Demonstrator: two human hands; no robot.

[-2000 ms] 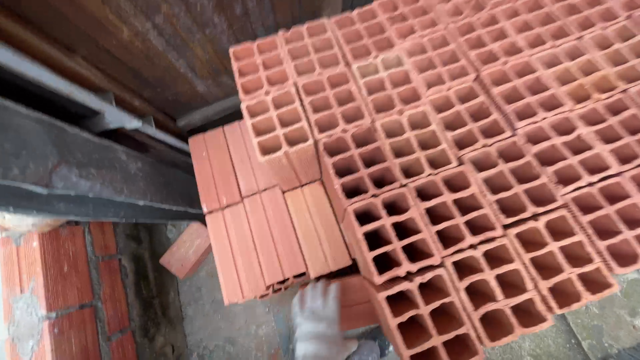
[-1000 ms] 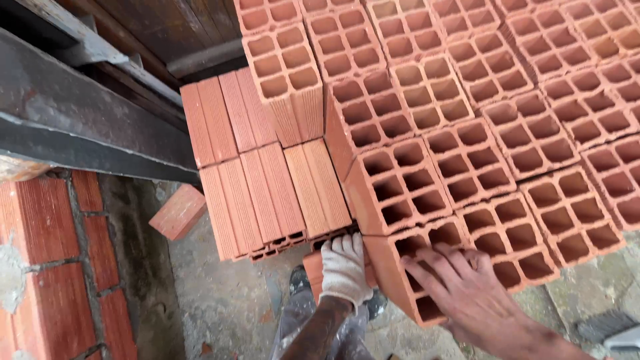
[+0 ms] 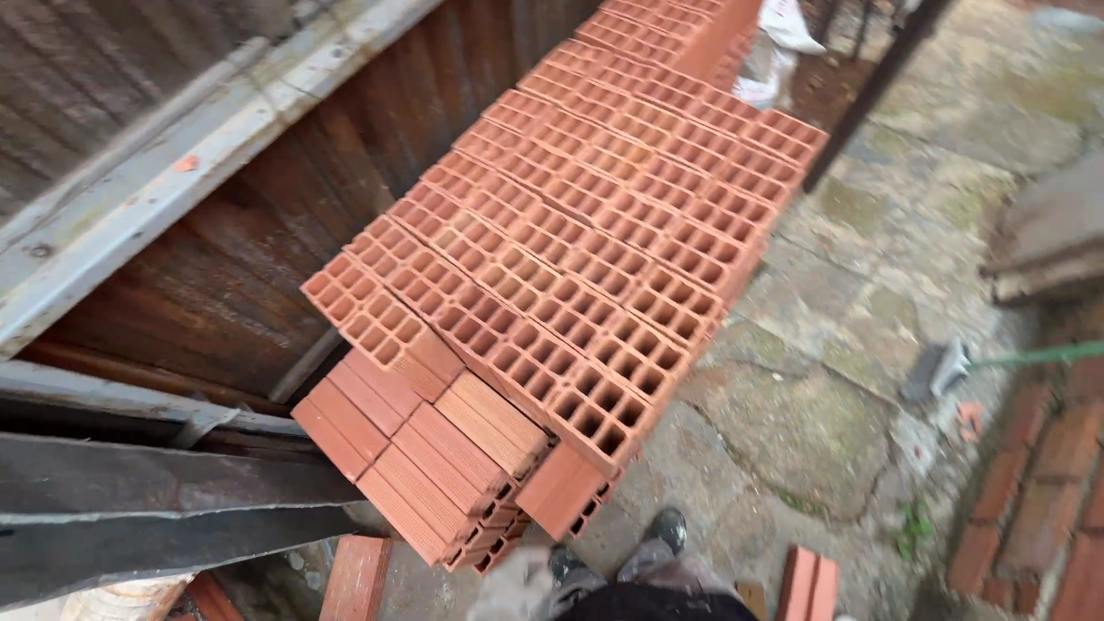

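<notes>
Hollow red clay bricks stand on end in a large stack, their open cells facing up. Lower bricks lie flat at its near left end, and one smooth-faced brick rests beside them, under the stack's near corner. My left hand, in a pale glove, is a blur at the bottom edge, just below the lower bricks; whether it is holding anything cannot be made out. My right hand is out of view.
A rusty corrugated metal sheet runs behind the stack. Loose bricks lie near my boots. At right are a broom head and a low brick wall; a pole slants at upper right.
My gloved left hand was at a brick at the stack's near end and now appears apart from it. My bare right hand, earlier on a hollow brick, has left view. The view has swung and widened.
</notes>
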